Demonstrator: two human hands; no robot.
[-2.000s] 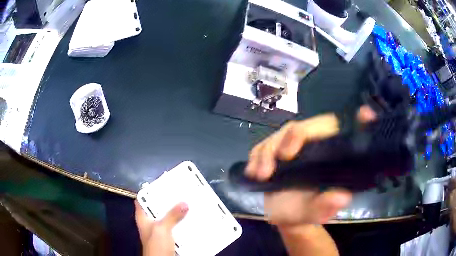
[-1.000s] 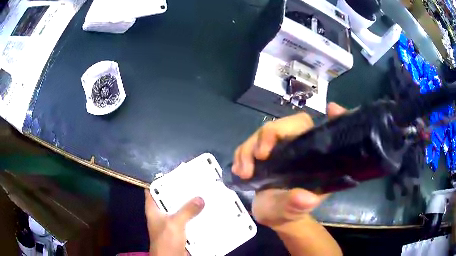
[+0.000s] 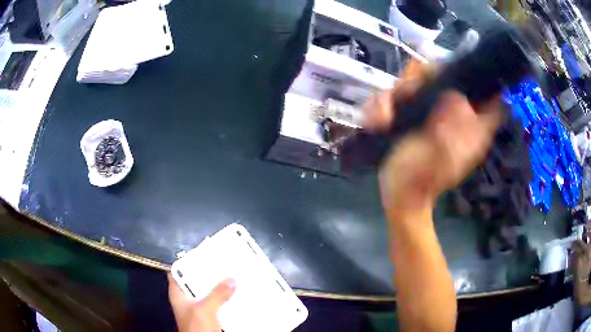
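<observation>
My left hand (image 3: pixel 199 308) holds the white back cover (image 3: pixel 249 279) at the bench's near edge, thumb on top. Whatever lies under the cover is hidden. My right hand (image 3: pixel 431 139), blurred, grips the black electric screwdriver (image 3: pixel 476 71) beside the screw feeder (image 3: pixel 301 133). The driver's tip is blurred, close to the feeder's metal nozzle; I cannot tell if they touch. The feeder is a white-and-grey box with an open top. A few tiny screws (image 3: pixel 308 174) lie on the bench before it.
A white screw cup (image 3: pixel 107 153) stands at left. Stacked white covers (image 3: pixel 123 42) lie behind it, beside paper sheets (image 3: pixel 16 123). A blue heap (image 3: pixel 551 152) and black foam pads (image 3: pixel 496 211) lie at right. A white camera unit (image 3: pixel 418 23) stands behind the feeder.
My right hand has lifted the screwdriver away from the cover and moved it up and right to the feeder. My left hand still holds the cover. The view has shifted.
</observation>
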